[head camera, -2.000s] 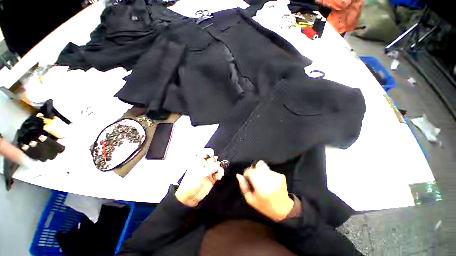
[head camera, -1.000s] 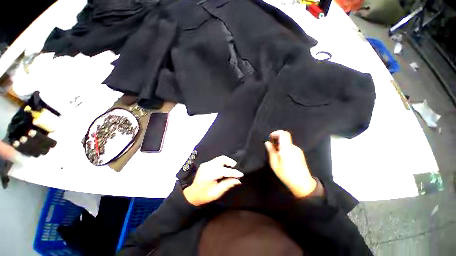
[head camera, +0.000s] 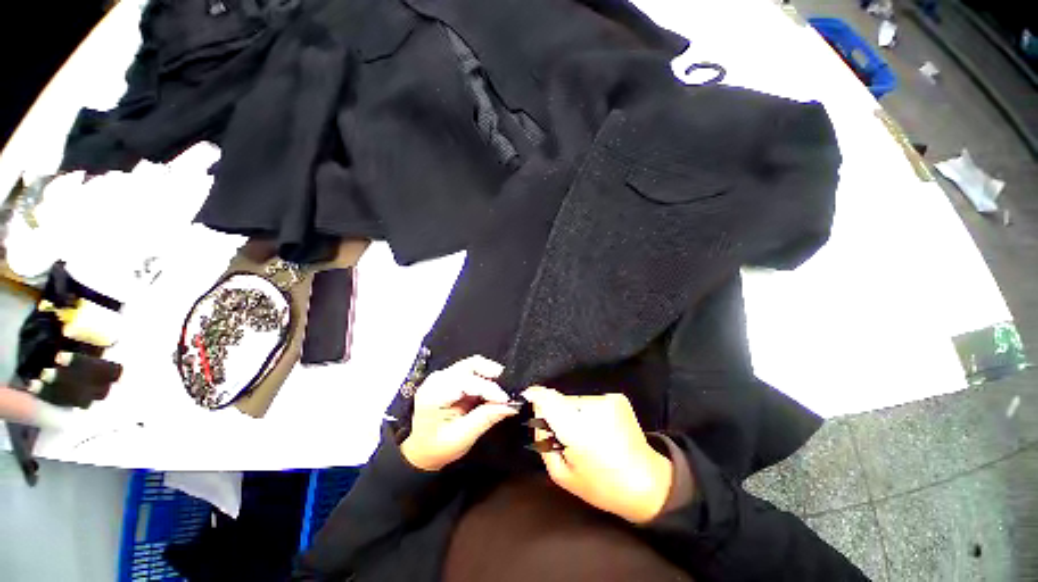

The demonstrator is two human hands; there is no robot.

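Note:
A black jacket (head camera: 637, 244) lies over the table and my lap, its long straight edge running down to my hands. My left hand (head camera: 455, 412) pinches the cloth at the lower end of this edge. My right hand (head camera: 603, 449) meets it there, fingertips almost touching. Small dark, shiny items show between my right fingers; what they are is unclear. The point where the fingertips meet is partly hidden. A sleeve cuff with a row of shiny buttons (head camera: 417, 370) lies just left of my left hand.
A round tray (head camera: 253, 330) of small metallic pieces sits left, beside a smartphone (head camera: 330, 316). More dark garments (head camera: 285, 136) lie beyond. A dark hanger hook (head camera: 705, 73) shows at the neck. A blue crate (head camera: 142, 529) stands below left. Another person's blurred hand (head camera: 17, 404) shows far left.
My right hand has moved down and left from over the jacket front to meet my left hand at the edge. The view has shifted, and the front panel lies flatter.

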